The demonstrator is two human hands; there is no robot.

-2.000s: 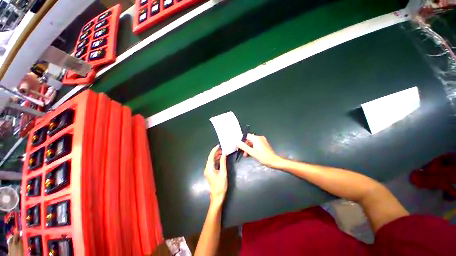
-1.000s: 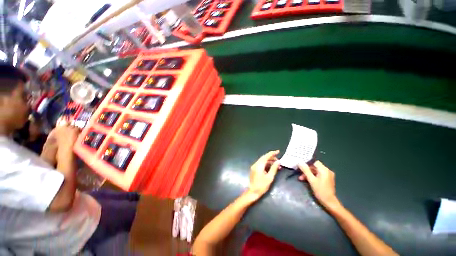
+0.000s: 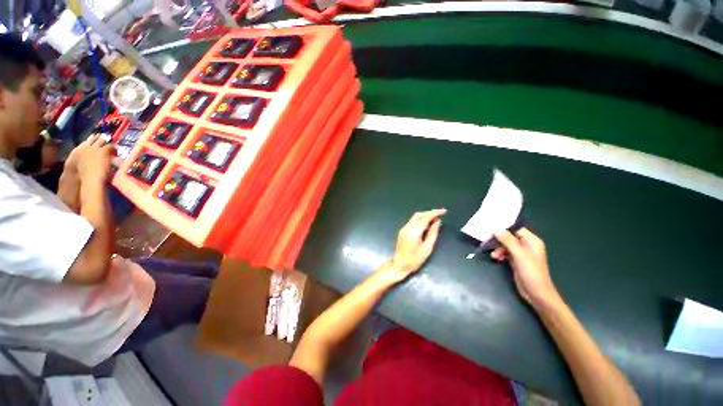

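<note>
My right hand [image 3: 523, 255] holds a small white label sheet [image 3: 496, 208] by its lower edge, above the dark green bench. The same hand holds a slim black tool [image 3: 493, 244]; a small pale spot shows at its lower left end. Whether that is a sticker or the tip cannot be told. My left hand [image 3: 418, 243] is off the sheet, to its left, with nothing seen in it and its fingers partly apart. The tray stack [image 3: 305, 151] stands left of my hands, with black phone units [image 3: 239, 110] in the pockets of its top tray.
A folded white sheet [image 3: 699, 329] lies at the right of the bench. A white rail [image 3: 547, 144] separates the bench from the green conveyor [image 3: 555, 87]. A brown cardboard box [image 3: 230, 317] with whitish packets sits below at left. A co-worker [image 3: 63, 246] sits at the left.
My left hand has let go of the label sheet and moved left. The right hand still holds the sheet and the tool. The view has turned left, bringing in the co-worker and the box.
</note>
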